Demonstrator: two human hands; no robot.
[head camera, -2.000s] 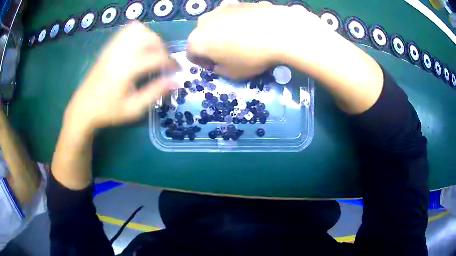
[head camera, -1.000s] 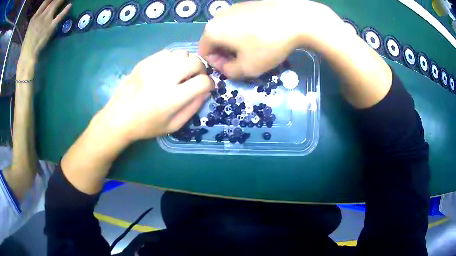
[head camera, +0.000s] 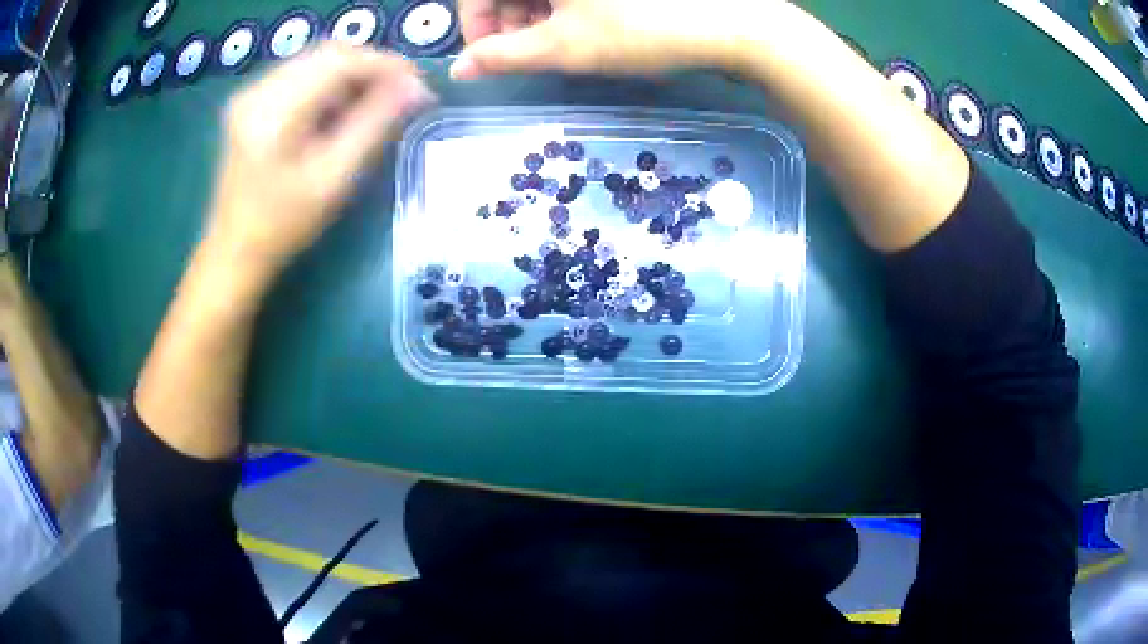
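Note:
A clear plastic tray (head camera: 604, 380) lies on the green table, holding many loose small black parts (head camera: 585, 283), some pale ones and a plain white disc (head camera: 729, 203). A curved row of black toothed discs with white centres (head camera: 292, 35) runs beyond the tray. My left hand (head camera: 309, 138) is blurred, above the table left of the tray's far corner; whether its fingertips hold something cannot be told. My right hand (head camera: 529, 35) is at the top edge, partly cut off, over the disc row beyond the tray; its fingers are bent and their contents are hidden.
A single disc (head camera: 156, 13) lies behind the row at the far left. Another person's arm (head camera: 48, 415) is at the left edge. A white strip (head camera: 1083, 53) curves across the upper right. The table's near edge (head camera: 567, 506) runs above the grey floor.
My right hand has moved up from over the tray to the disc row. My left hand has moved up and left off the tray. The other person's hand has withdrawn from the row's left end.

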